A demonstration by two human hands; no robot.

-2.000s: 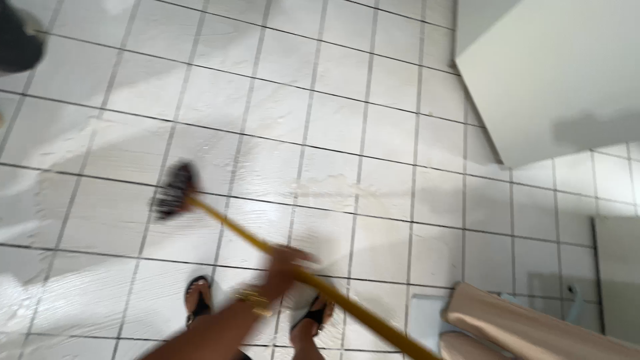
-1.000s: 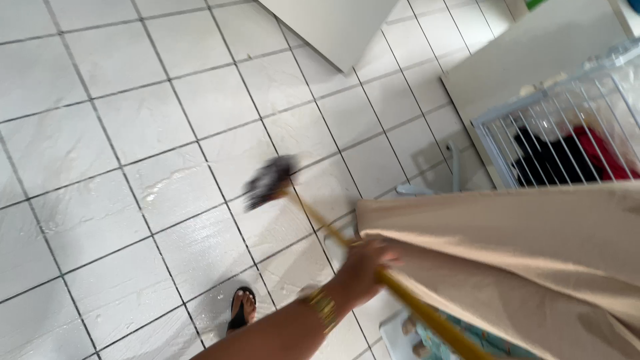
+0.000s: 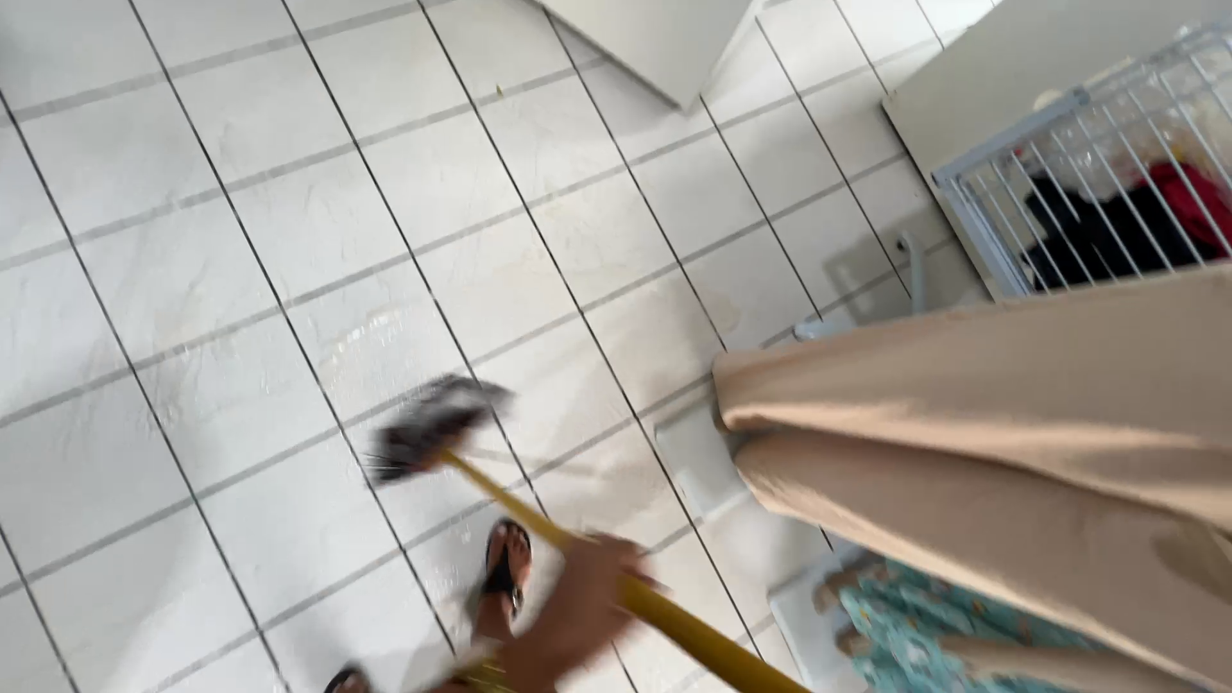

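My left hand, with a gold-coloured band at its wrist, grips the yellow handle of a broom. The handle slants from the lower right up to the broom's head, whose dark bristles are blurred and lie against the white tiled floor. Wet streaks and a patch of liquid show on the tiles just above the head. My right hand is out of the frame, and the handle's upper end is cut off by the bottom edge.
My feet in black sandals stand just below the broom's head. At right hang beige cloth and patterned turquoise cloth, near a white wire rack with dark and red cloth behind its bars. A white panel's corner juts in above.
Over the last second the broom's head has moved left across the tiles, closer to the wet patch. My left hand has stayed on the handle. The view has swung right since the earliest frame.
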